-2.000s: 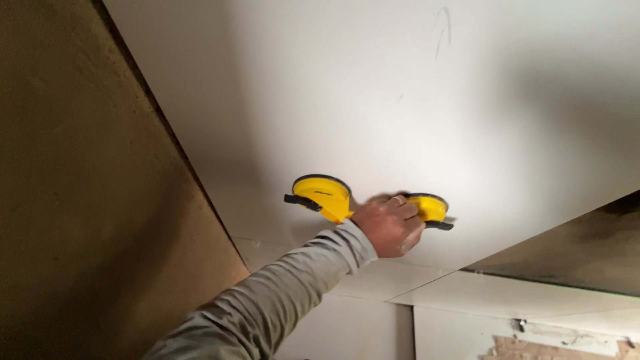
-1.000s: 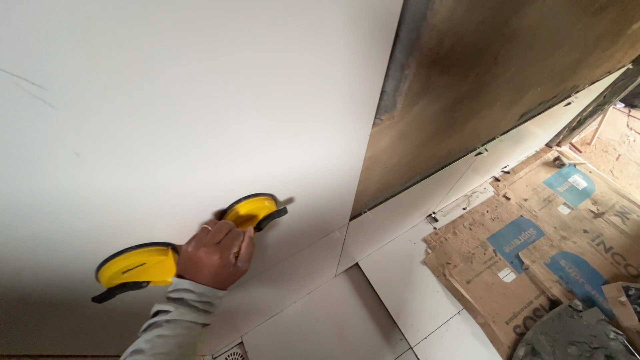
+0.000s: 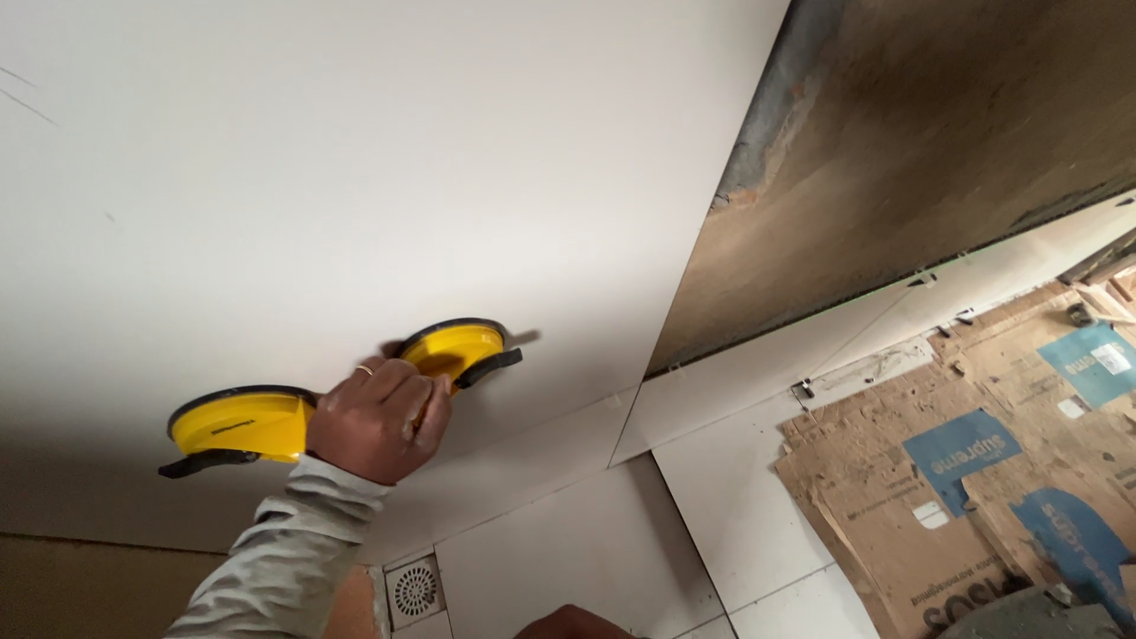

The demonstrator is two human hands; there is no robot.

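Observation:
My left hand, in a grey long sleeve and with a ring on one finger, grips the handle of a yellow double suction-cup lifter. Both cups rest against a large white tile panel, one on each side of the hand. A black lever sticks out by the left cup and another by the right cup. At the bottom edge a rounded, skin-toned shape is cut off by the frame; whether it is my right hand cannot be told.
Bare rendered wall lies right of the panel, above a low strip of white tiles with spacer clips. Below are floor tiles and a square drain grate. Cardboard sheets cover the floor at right, with a grey, mortar-smeared object on them.
The view has swung a lot since two seconds ago, bringing in the cardboard and floor. My left hand has stayed on the lifter's handle. The skin-toned shape at the bottom edge has come into view.

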